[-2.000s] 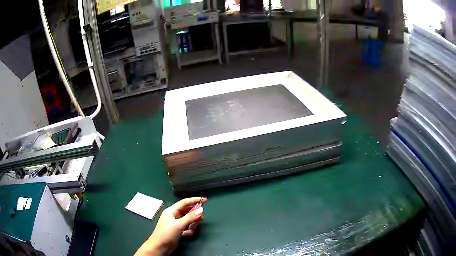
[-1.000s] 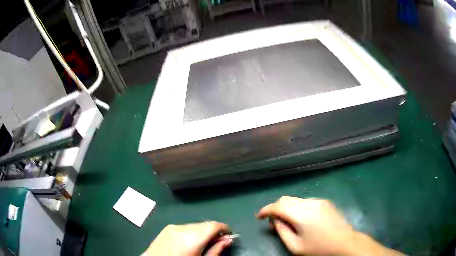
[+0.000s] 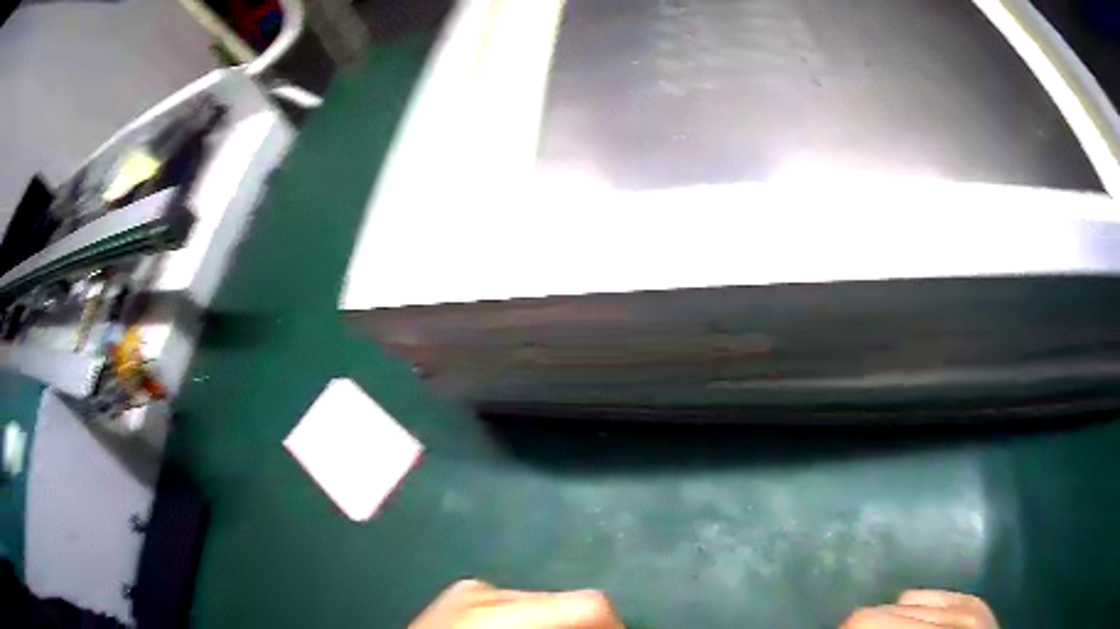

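My left hand (image 3: 516, 608) shows only as knuckles, cut off by the bottom edge. My right hand (image 3: 924, 611) is cut off the same way, further right. The fingertips of both are hidden, so I cannot tell what either holds. The hands are apart. A small white pad (image 3: 354, 450) with a pinkish edge lies flat on the green mat, up and left of my left hand. The pink-and-white piece is not visible.
The framed stencil stack (image 3: 737, 234) stands on the green mat (image 3: 688, 528) beyond my hands. The white machine with rails (image 3: 98, 246) is at the left. A black case (image 3: 175, 541) lies along the bench's left edge.
The view has tilted down and closer to the bench. My right hand came into view, then both hands moved lower and further apart, partly out of the picture. The pink-and-white piece is now out of sight.
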